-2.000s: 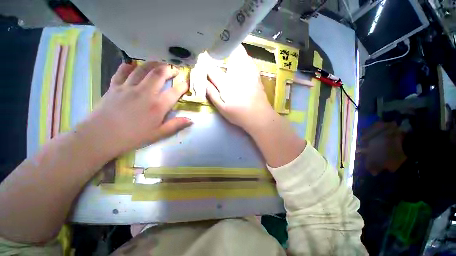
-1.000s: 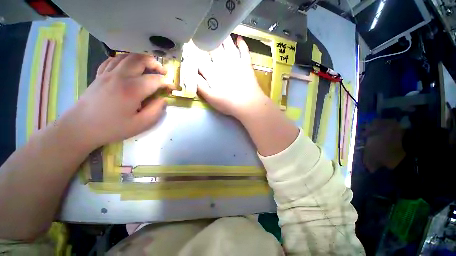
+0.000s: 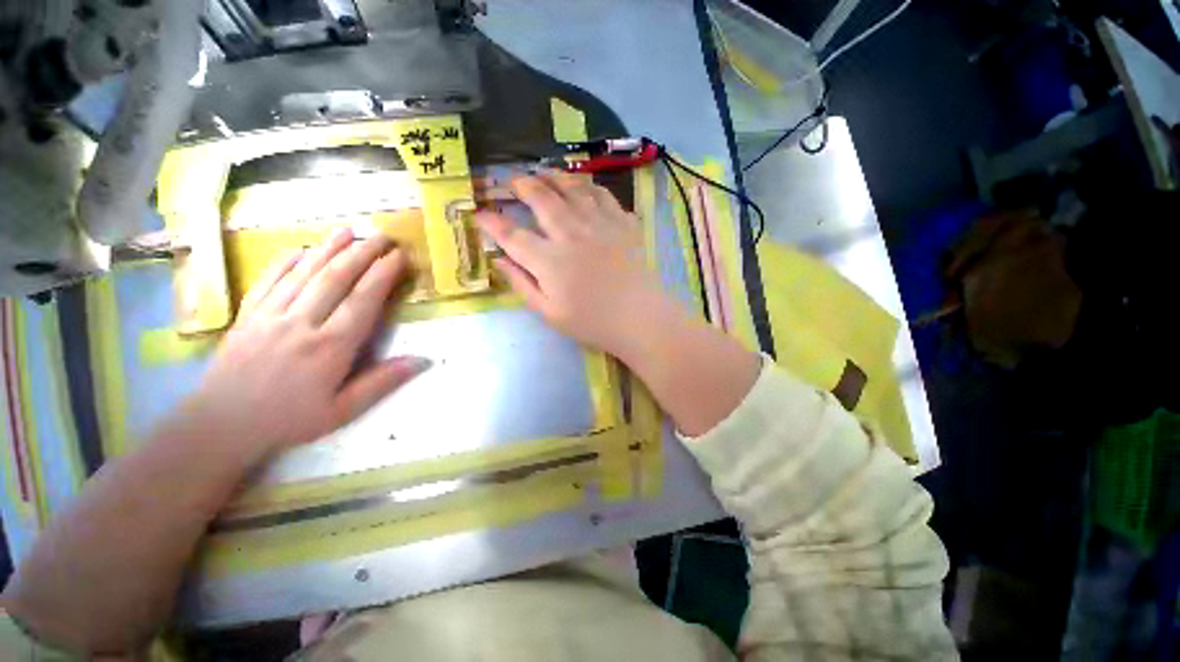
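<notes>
The yellow-taped clamp frame [image 3: 445, 246], with handwriting on its right arm, lies on the pale template plate [image 3: 388, 388]. A flat yellow piece [image 3: 412, 243] lies within the clamp. My left hand [image 3: 304, 343] lies flat over the clamp's left half, fingertips on the yellow piece and thumb spread on the plate. My right hand [image 3: 576, 265] lies just right of the clamp, fingers apart and partly curled. Its fingertips are near the clamp's right arm and a thin pale strip. Neither hand visibly holds anything. My left palm hides part of the piece's lower edge.
The machine head [image 3: 104, 117] fills the upper left. A red-and-black pen-like tool [image 3: 615, 158] with a black cord lies just beyond my right hand. A yellow panel [image 3: 828, 343] with a brown patch lies on the right side table. A green basket [image 3: 1139, 479] stands far right.
The view has shifted right, so the machine head and clamp sit further left. My right hand has moved off the clamp's middle to its right side. My left fingers have straightened over the piece.
</notes>
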